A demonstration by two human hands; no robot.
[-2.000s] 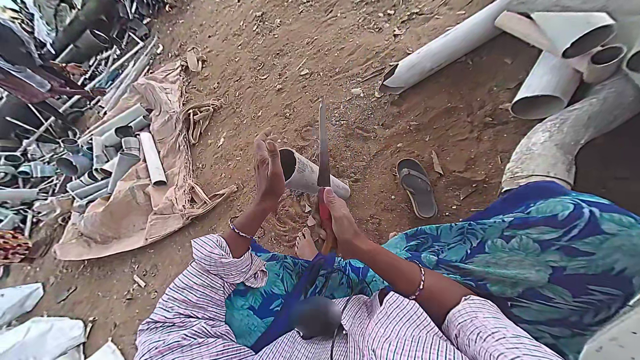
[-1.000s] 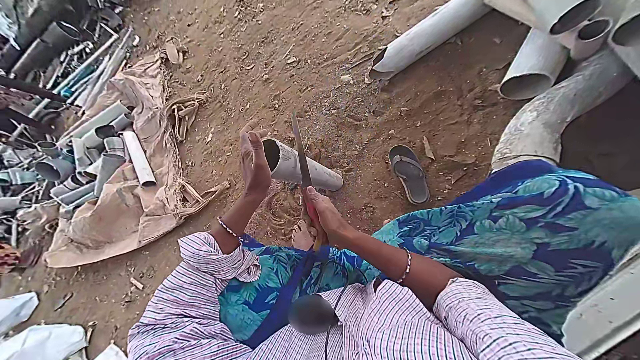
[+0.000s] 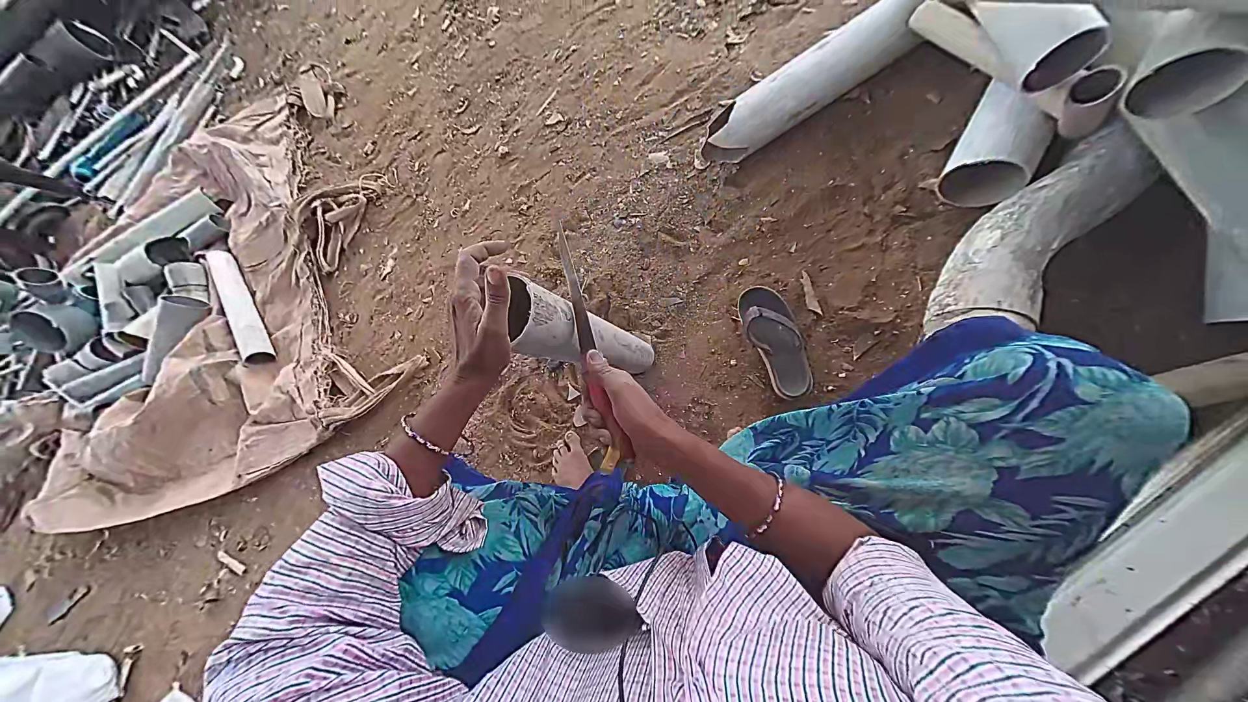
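A short grey plastic pipe piece (image 3: 546,322) lies just ahead of me, its open end toward the left. My left hand (image 3: 480,317) is raised beside that end, palm and fingers extended; whether it touches the rim I cannot tell. My right hand (image 3: 624,405) is closed around the red handle of a long narrow saw or knife (image 3: 573,283). The blade points away from me and crosses over the pipe piece. Whether its edge touches the pipe is not clear. A bare foot (image 3: 571,460) shows just below the pipe.
Cut pipe pieces (image 3: 239,307) are heaped on a tan cloth sheet (image 3: 195,439) at left. A sandal (image 3: 775,341) lies on the soil right of the pipe piece. Larger grey pipes (image 3: 829,78) and a curved pipe (image 3: 1014,224) lie at upper right. A pale panel (image 3: 1150,575) stands at lower right.
The blade's tip has swung left relative to the pipe piece since the earliest frame. My left hand stays raised at the pipe's open end, and my right hand keeps its hold on the red handle.
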